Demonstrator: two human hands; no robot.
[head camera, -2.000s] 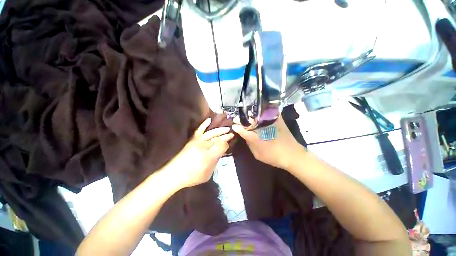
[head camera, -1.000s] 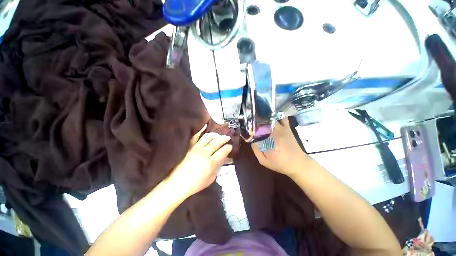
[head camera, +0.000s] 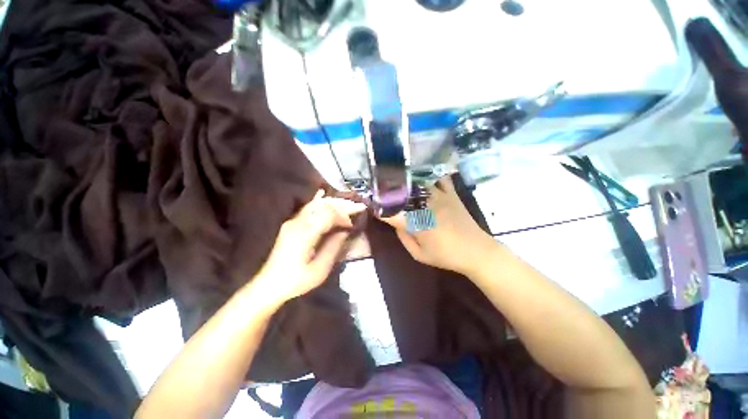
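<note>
The dark brown gathered fabric (head camera: 205, 164) lies in a large heap left of the needle. A smoother brown band (head camera: 402, 295) runs from the foot toward my lap. My left hand (head camera: 307, 245) pinches the fabric edge just left of the presser foot. My right hand (head camera: 439, 233) is at the band's edge right of the foot, thumb and finger near the seam, beside a small grey ribbed block (head camera: 420, 219). The chrome guard (head camera: 385, 123) hides part of the foot and some of my right fingertips.
The white sewing machine (head camera: 508, 49) with a blue stripe fills the top. Right of it on the table (head camera: 541, 262) lie teal and black scissors (head camera: 619, 217) and a purple phone (head camera: 679, 245). A dark handle (head camera: 718, 74) is at the upper right. A lilac garment shows at the bottom.
The camera view has shifted, so the machine appears further left and higher. My left fingers have closed nearer together at the seam; my right thumb now shows beside the foot.
</note>
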